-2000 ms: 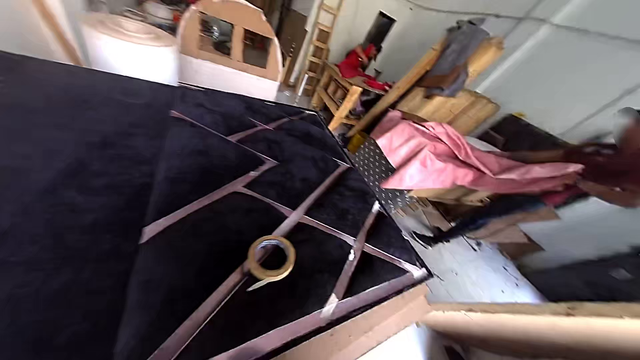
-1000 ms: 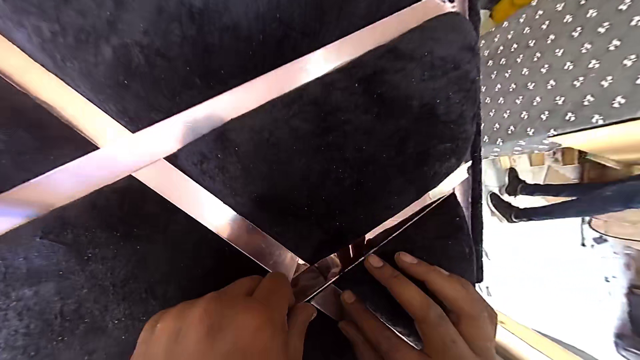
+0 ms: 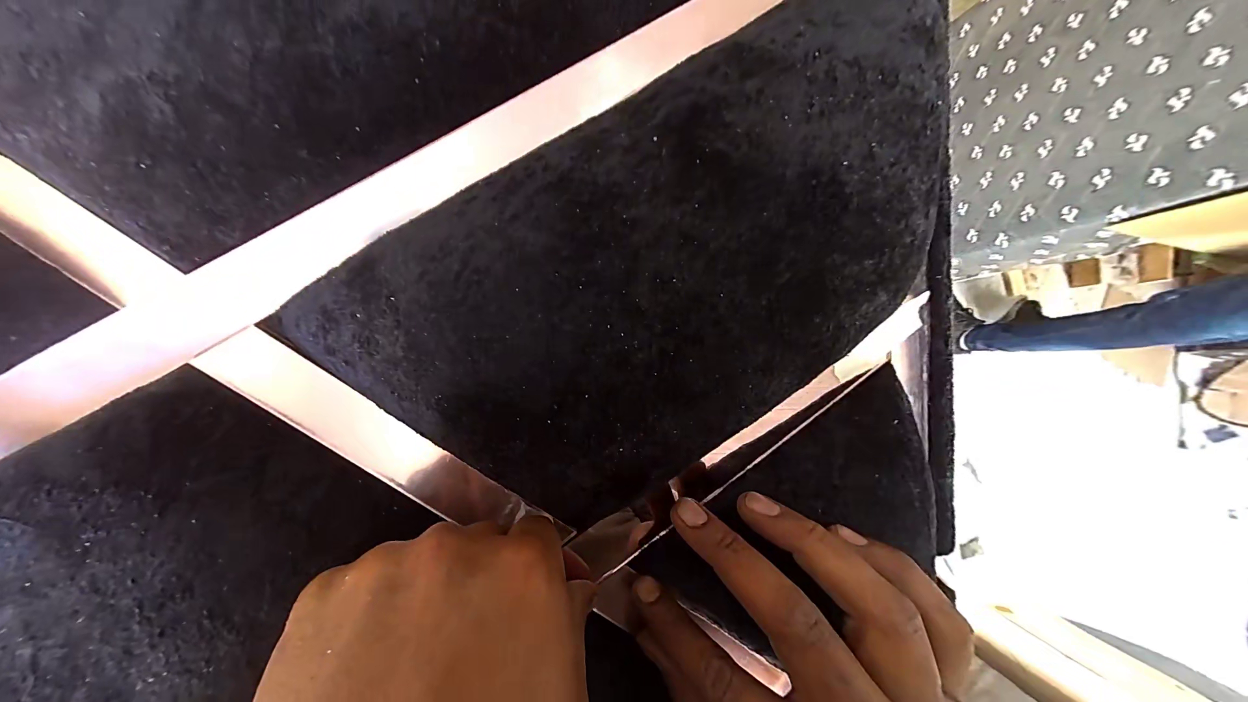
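A panel covered in black plush fabric (image 3: 624, 292) is crossed by shiny rose-gold metallic strips (image 3: 448, 166). My left hand (image 3: 448, 614) has its thumb and index finger pinched on the strip end (image 3: 609, 546) where two strips meet, near the bottom centre. To its right my right hand (image 3: 819, 614) rests on the black fabric with fingers spread, the index fingertip at the edge of the narrow strip (image 3: 780, 414) that runs up to the panel's right edge. What lies under the left fingertips is hidden.
Right of the panel edge is a grey surface with a white printed pattern (image 3: 1092, 107). Below it show a person's leg in blue jeans (image 3: 1121, 317), a bright floor (image 3: 1092, 458) and, lower right, a wooden bar (image 3: 1053, 653).
The view has swung from the wide workshop to close over the panel. Both hands, out of view two seconds ago, are at the strip junction. The tape roll seen earlier is out of view.
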